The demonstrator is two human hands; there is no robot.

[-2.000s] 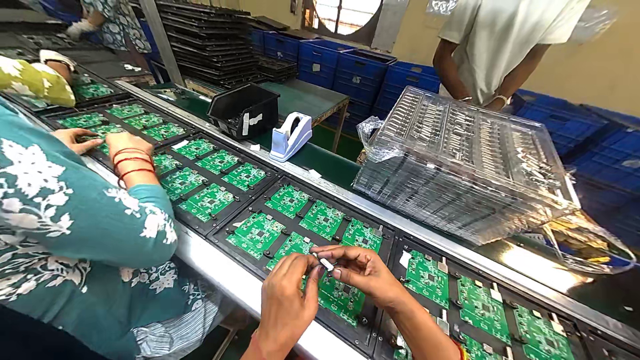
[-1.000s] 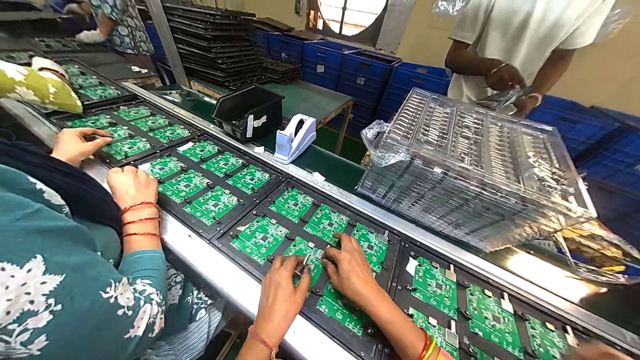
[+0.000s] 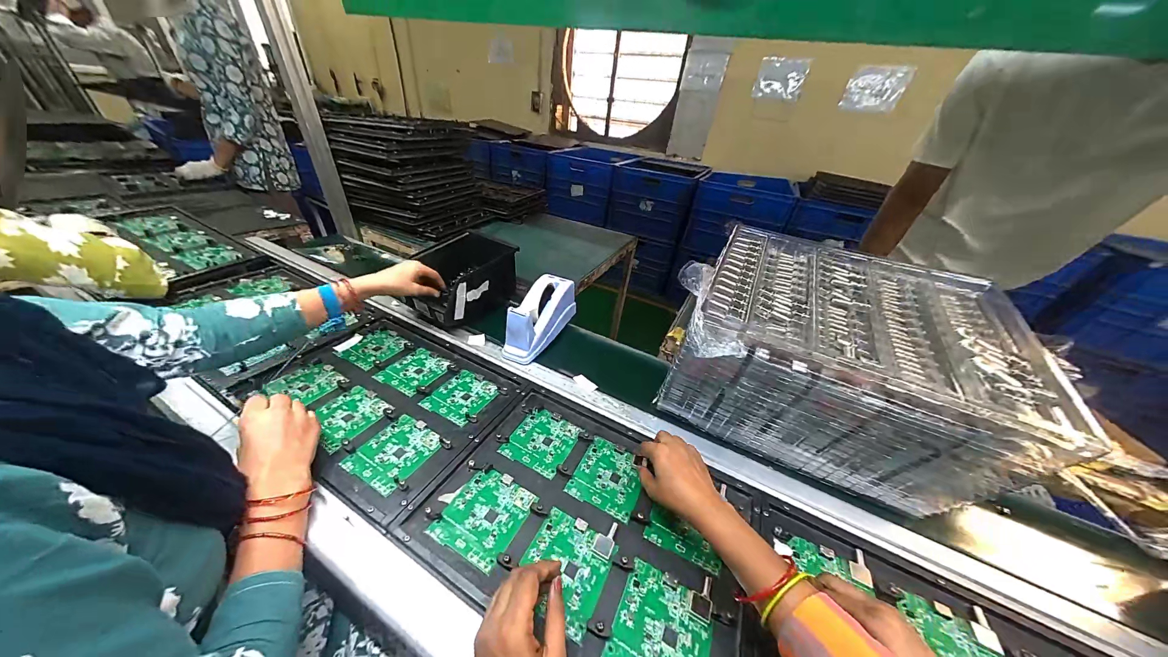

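Note:
Green circuit boards lie in rows in black trays along the line. My left hand [image 3: 522, 610] is at the lower edge of the near tray [image 3: 429, 547], its fingers apart beside a circuit board [image 3: 573, 561], with nothing visible in them. Farther up, my right hand [image 3: 680, 476] reaches over the same tray, fingertips down at the right edge of another circuit board [image 3: 604, 476]; whether they pinch anything is hidden. Silvery metal parts [image 3: 603, 546] sit on some boards near my left hand.
A co-worker's hand [image 3: 278, 438] rests by the left tray; the other reaches into a black bin [image 3: 470, 274]. A third person's hand [image 3: 867, 607] is under my right forearm. Beyond the metal rail are a tape dispenser [image 3: 540, 319] and stacked clear trays of metal parts [image 3: 821, 401].
My hands, together over one board a second ago, are now apart, the right one farther up the tray. The co-worker's arm has reached to the black bin. The view has tilted up.

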